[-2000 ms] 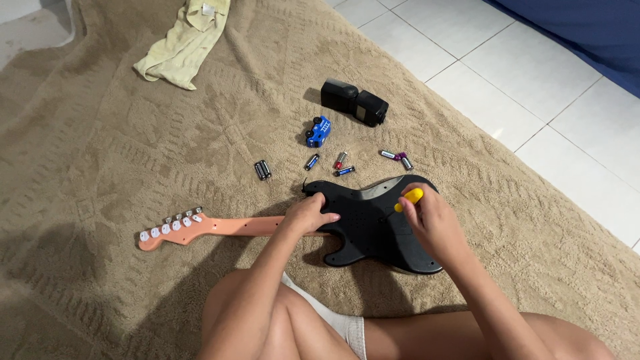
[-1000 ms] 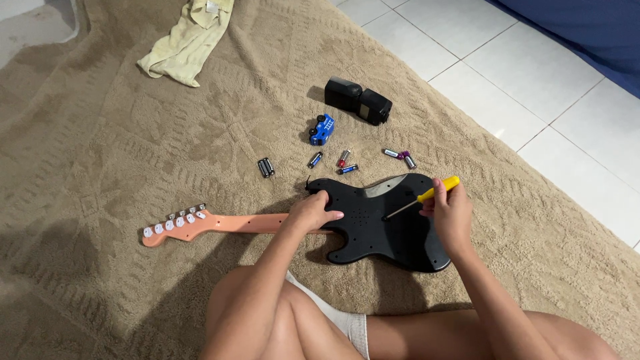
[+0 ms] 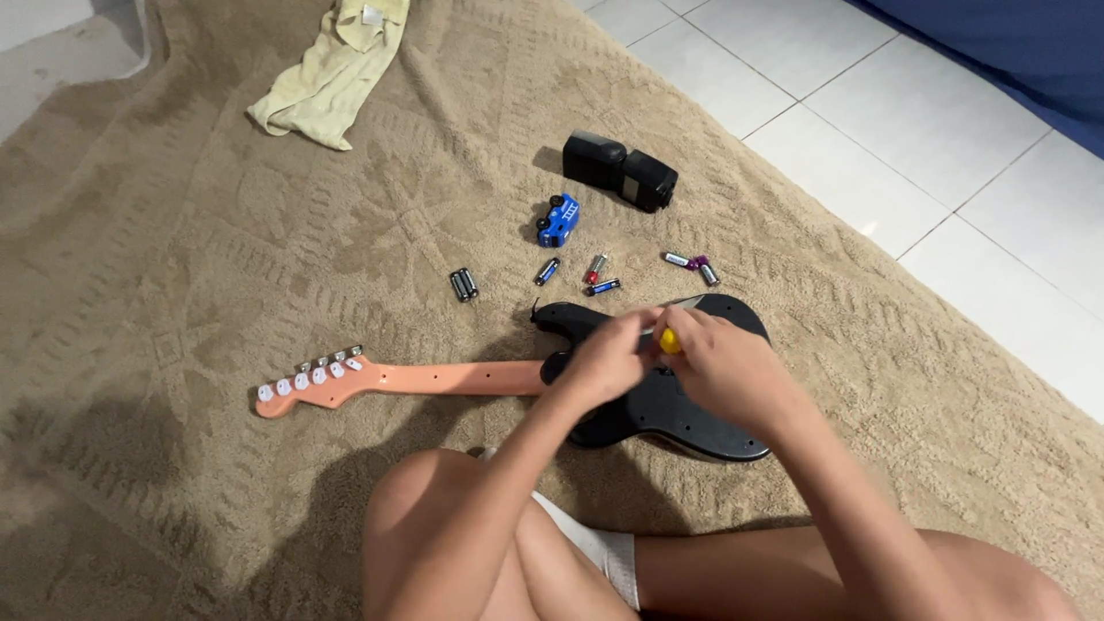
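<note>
A toy electric guitar [image 3: 707, 423] lies face down, its black back up and its orange neck pointing left. My right hand [image 3: 720, 358] is closed around the yellow handle of a screwdriver [image 3: 670, 341] over the middle of the body; its tip is hidden. Right beside it, my left hand [image 3: 617, 349] has its fingers bent near the screwdriver, and whether they hold anything is hidden. Beyond the guitar lie a pair of batteries [image 3: 464, 285], a blue battery [image 3: 548, 272], a red and silver battery [image 3: 596, 268], another blue battery [image 3: 603, 286] and two batteries by a purple piece [image 3: 697, 262].
Behind the batteries are a blue toy car [image 3: 559, 220] on its side and a black camera flash [image 3: 619, 171]. A pale yellow cloth [image 3: 332, 78] lies at the upper left on the brown textured blanket [image 3: 198, 224]. White floor tiles [image 3: 871, 129] show beyond the blanket's edge.
My left hand has left the guitar's near-neck edge and moved right to the middle of the body. The right hand has brought the screwdriver left, and its handle now points up toward the view.
</note>
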